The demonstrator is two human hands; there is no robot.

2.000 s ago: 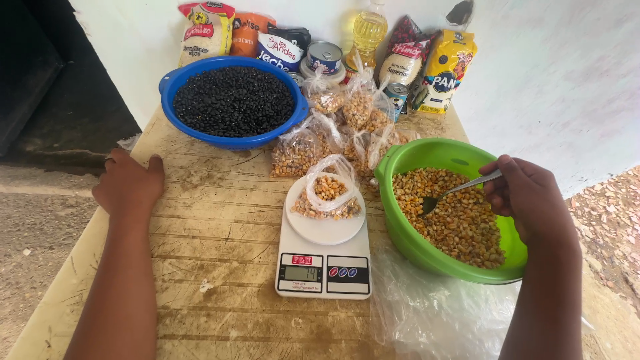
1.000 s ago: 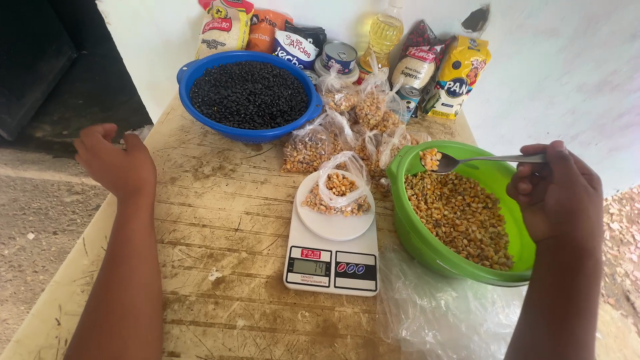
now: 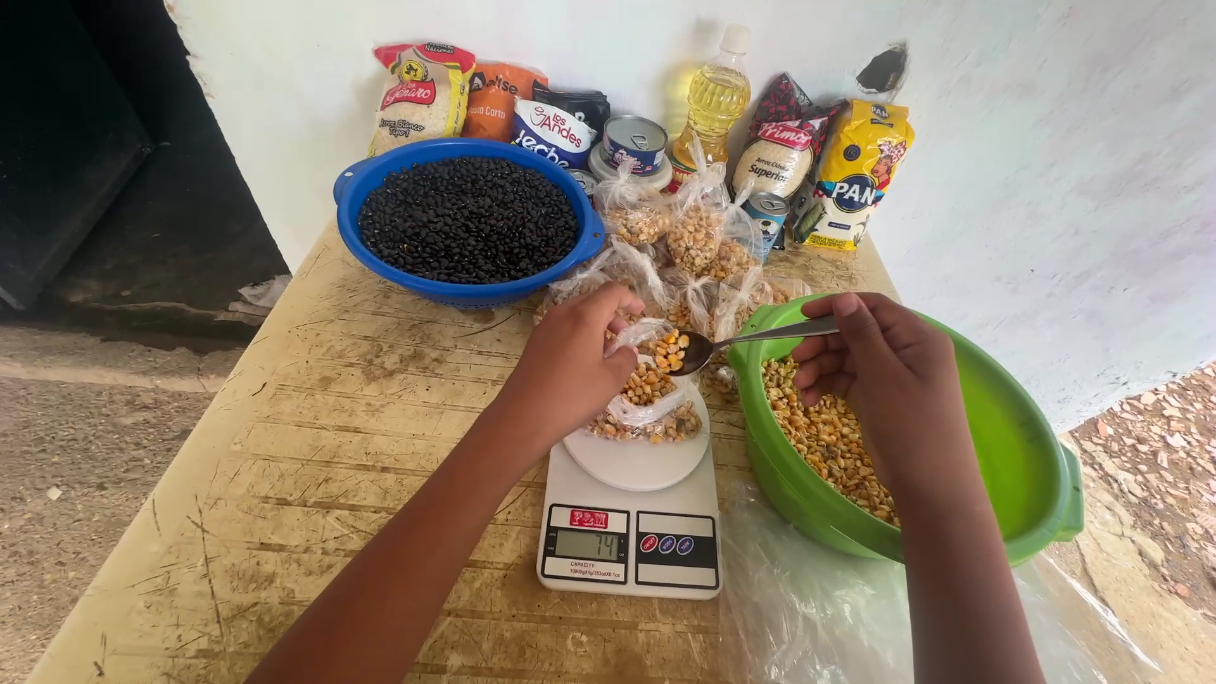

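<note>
My left hand pinches the rim of a clear plastic bag of corn kernels, which sits on the round plate of a white digital kitchen scale. In my right hand is a metal spoon, its bowl loaded with kernels at the bag's mouth. Under my right hand stands a green plastic basin partly filled with corn kernels. The scale's display shows a reading.
A blue colander of black beans stands at the back left. Several tied bags of corn lie behind the scale. Food packets, cans and an oil bottle line the wall. Clear plastic sheeting lies at the front right.
My left hand has come from the table's left side to the bag on the scale. The spoon, earlier in the basin's corn, was lifted with kernels and has moved left to the bag.
</note>
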